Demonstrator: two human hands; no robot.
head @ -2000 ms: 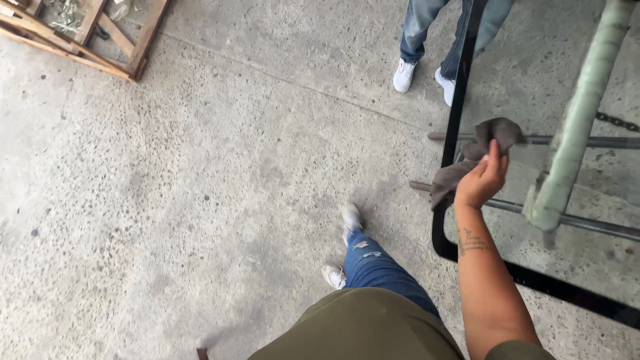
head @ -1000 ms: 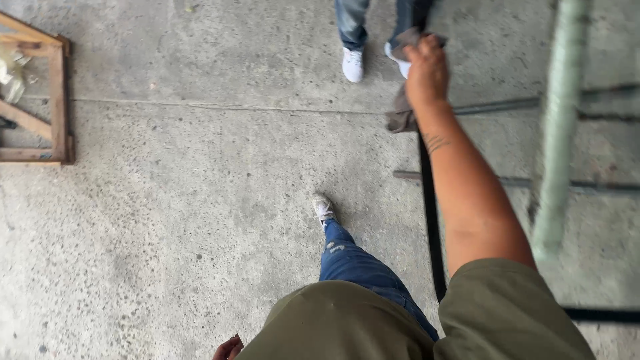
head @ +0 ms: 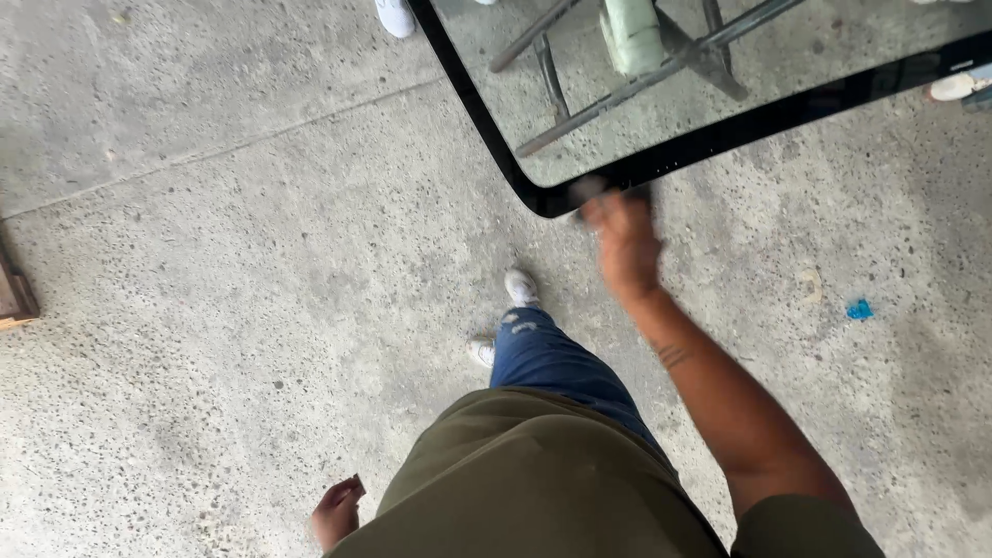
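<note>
At the top right lies a glass pane with a black border [head: 511,167], rounded at its corner, resting over a metal stand [head: 620,97] with a pale green wrapped bar [head: 634,39]. My right hand [head: 626,240], blurred, is at the black edge near that corner. A dark cloth [head: 642,198] shows partly at its fingers, pressed against the border. My left hand [head: 339,508] hangs low at the left of my body, fingers curled, with a small dark edge of something at the fingertips that is too small to name.
A wooden crate's corner [head: 15,298] shows at the left edge. Another person's white shoe [head: 396,17] stands by the glass at the top, and a further shoe [head: 952,87] is at the right. A blue scrap [head: 859,309] lies on the concrete floor [head: 232,310].
My right hand with the cloth has moved from the pane's side edge to its near edge by the rounded corner. My left hand now shows more fully. The view has turned.
</note>
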